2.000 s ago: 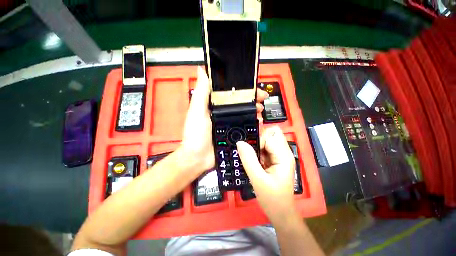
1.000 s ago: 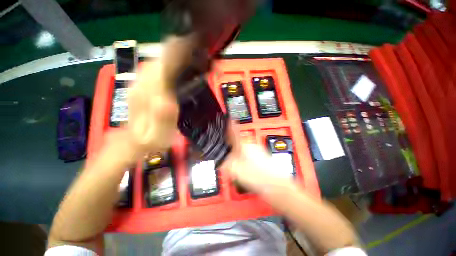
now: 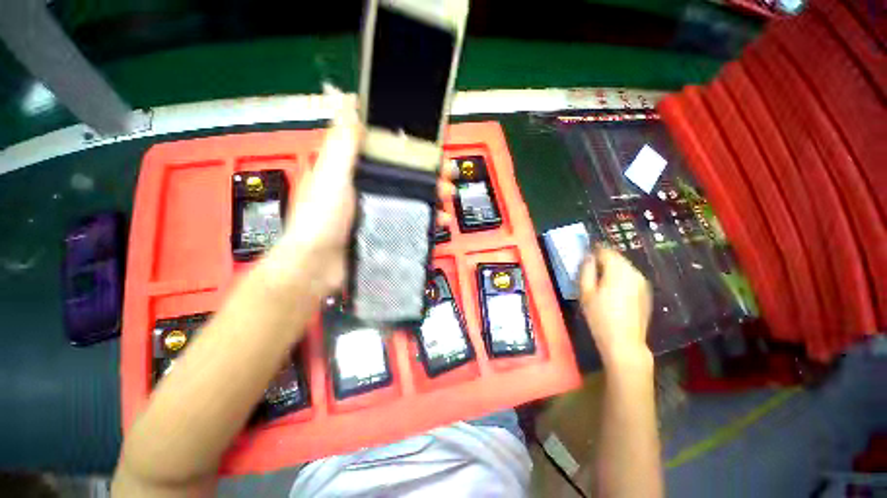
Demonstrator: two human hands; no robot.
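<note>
My left hand (image 3: 326,209) holds an open flip phone (image 3: 394,156) upright above the tray, its gold-framed dark screen on top and a grey-white patterned cover over the keys. My right hand (image 3: 613,302) is at the white pad (image 3: 566,255) right of the tray, fingertips at its right edge; whether it grips anything cannot be told. The red-orange tray (image 3: 418,402) holds several closed black phones, such as one in the back row (image 3: 260,216) and one at the front right (image 3: 506,316). The back-left pocket (image 3: 190,229) is empty.
A purple-lit smartphone (image 3: 93,279) lies left of the tray. At right are a dark printed sheet (image 3: 671,277) with a white paper square (image 3: 646,169) and a leaning pile of red trays (image 3: 778,165). A metal post (image 3: 63,63) stands at the upper left.
The open phone from the back-left pocket is gone, and my left hand now holds one with covered keys. A closed phone lies in the second back pocket. My right hand has moved right to the pad.
</note>
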